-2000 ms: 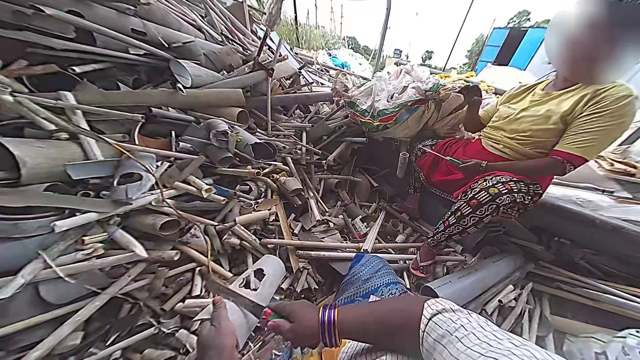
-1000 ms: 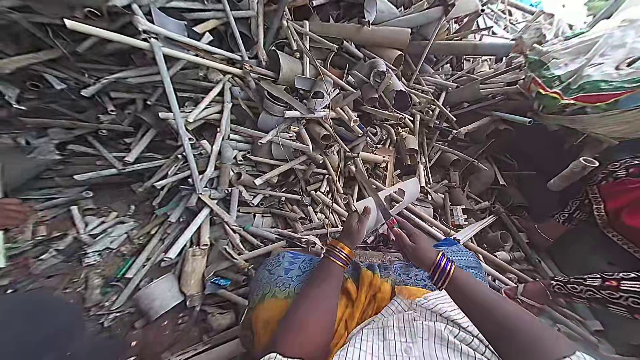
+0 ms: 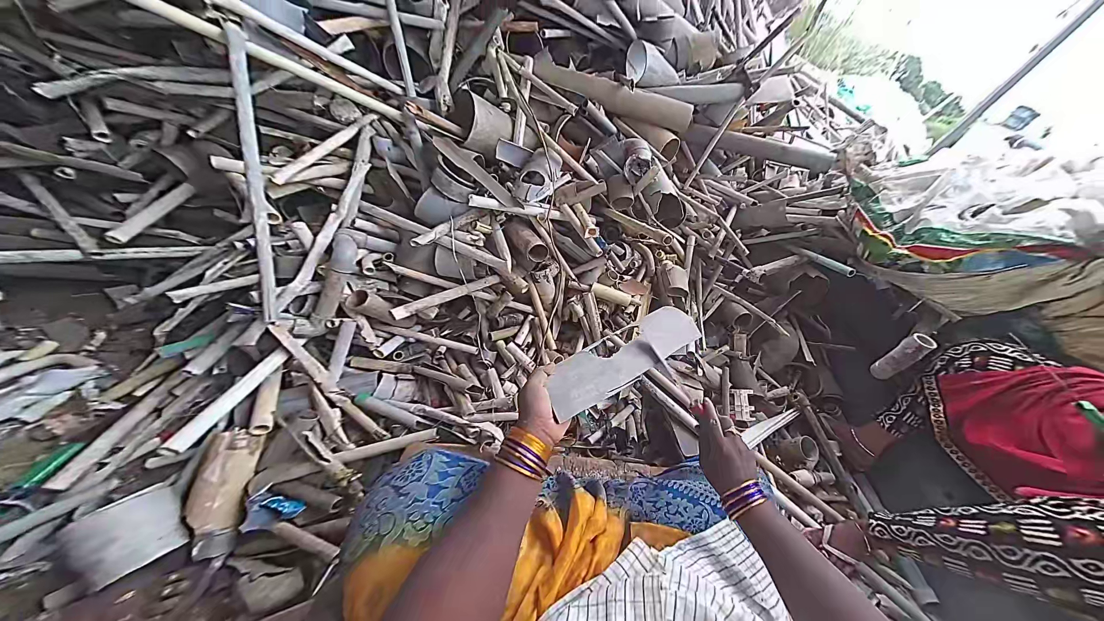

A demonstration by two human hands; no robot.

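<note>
My left hand (image 3: pixel 542 404) grips the near left end of a pale grey cut piece of plastic pipe (image 3: pixel 595 379), which has a notched upper edge and a curved far end. My right hand (image 3: pixel 724 453) is to the right of the piece, palm down, with its fingers pointing forward. A narrow grey blade (image 3: pixel 668 369), blurred, runs from its fingertips to the piece's far part. The blade's handle is hidden, and whether the blade touches the piece is unclear. Both hands are above the near edge of a heap of scrap pipes (image 3: pixel 448 302).
Long pipes and broken pipe pieces spread ahead and left. A flat grey sheet (image 3: pixel 125 530) lies at lower left. At right, a person in a red and patterned garment (image 3: pixel 1018 431) sits close by, below a large sack (image 3: pixel 966 289) filled with pale material.
The pipe piece has turned, its broad face now showing more. My right hand has moved away from it to the right. The view swung left and down, then partly back up.
</note>
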